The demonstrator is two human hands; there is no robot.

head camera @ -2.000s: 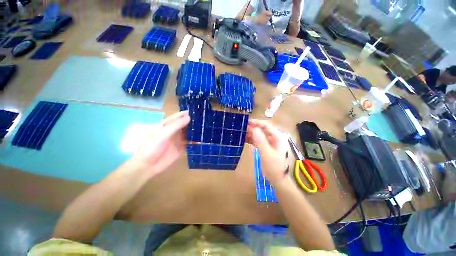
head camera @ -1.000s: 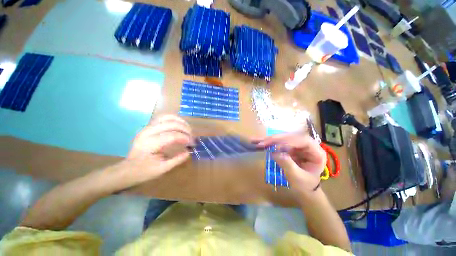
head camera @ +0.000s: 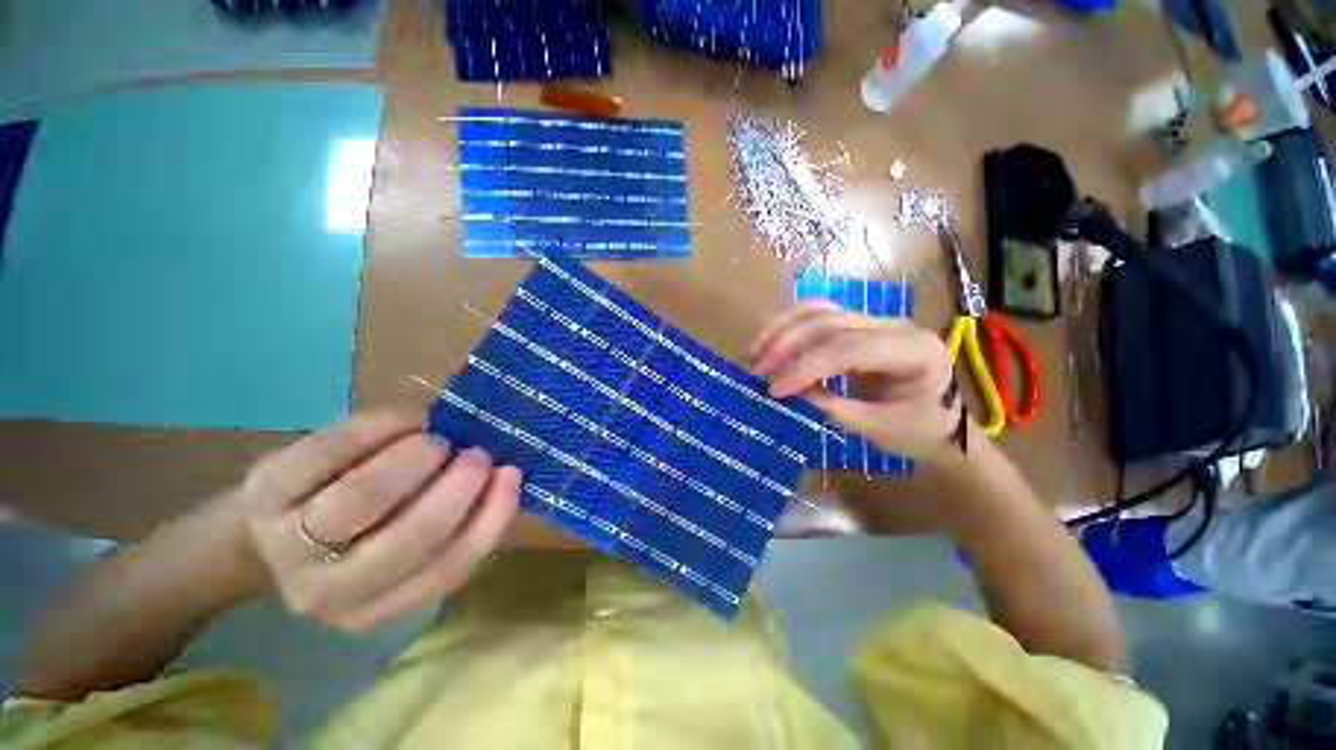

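A joined cell sheet (head camera: 630,425), blue with pale silver lines and wire ends at its edges, is held tilted above the table's front edge. My left hand (head camera: 388,513), with a ring, grips its left corner. My right hand (head camera: 865,374) pinches its upper right edge. Another joined cell sheet (head camera: 574,183) lies flat on the brown tabletop beyond it. A blue cell strip piece (head camera: 888,295) lies partly hidden under my right hand.
Tabbing ribbon (head camera: 791,183) lies loose beyond my right hand. Scissors (head camera: 991,352), an iron stand (head camera: 1024,227) and a black soldering station (head camera: 1194,344) are at right. A flux bottle (head camera: 911,59) and stacked cell sheets (head camera: 528,37) are at the far side. A green-blue sheet (head camera: 176,264) is at left.
The held sheet, seen nearly edge-on and blurred a second ago, now shows its broad lined face, closer to me. The view has shifted downward. Earlier, both hands held a sheet near the stacks.
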